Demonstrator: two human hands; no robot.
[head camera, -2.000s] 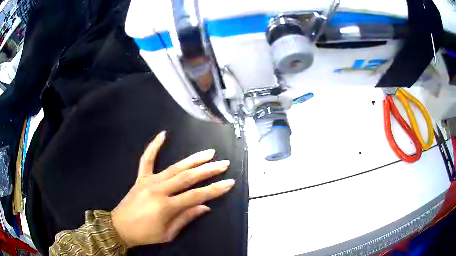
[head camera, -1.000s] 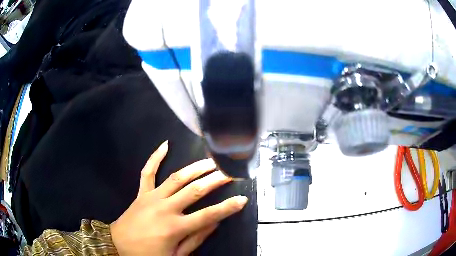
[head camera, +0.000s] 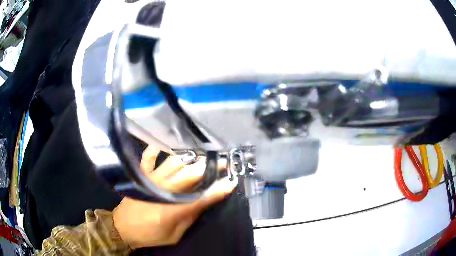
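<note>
The black garment (head camera: 60, 145) lies to the left of and under the sewing machine head (head camera: 220, 45); its right edge runs down below the needle area. My left hand (head camera: 155, 220), in a striped brown sleeve, is palm down at the garment. Its fingers reach toward the presser foot area (head camera: 237, 162). The curved metal guard (head camera: 107, 165) hides part of the fingers, so whether they pinch the cloth cannot be told. A large blurred grey dial (head camera: 290, 157) is close to the camera, with a smaller grey knob (head camera: 269, 202) below. My right hand is not in view.
Scissors with a red loop (head camera: 411, 175) and a yellow loop (head camera: 434, 167) lie on the white table (head camera: 330, 200) at right. Thin dark tools (head camera: 450, 187) lie beside them. Something red (head camera: 446, 245) is at the lower right corner.
The camera has come closer to the machine head, and the guard has shifted left in view. My left fingers, spread flat before, now look closer together and bent near the foot.
</note>
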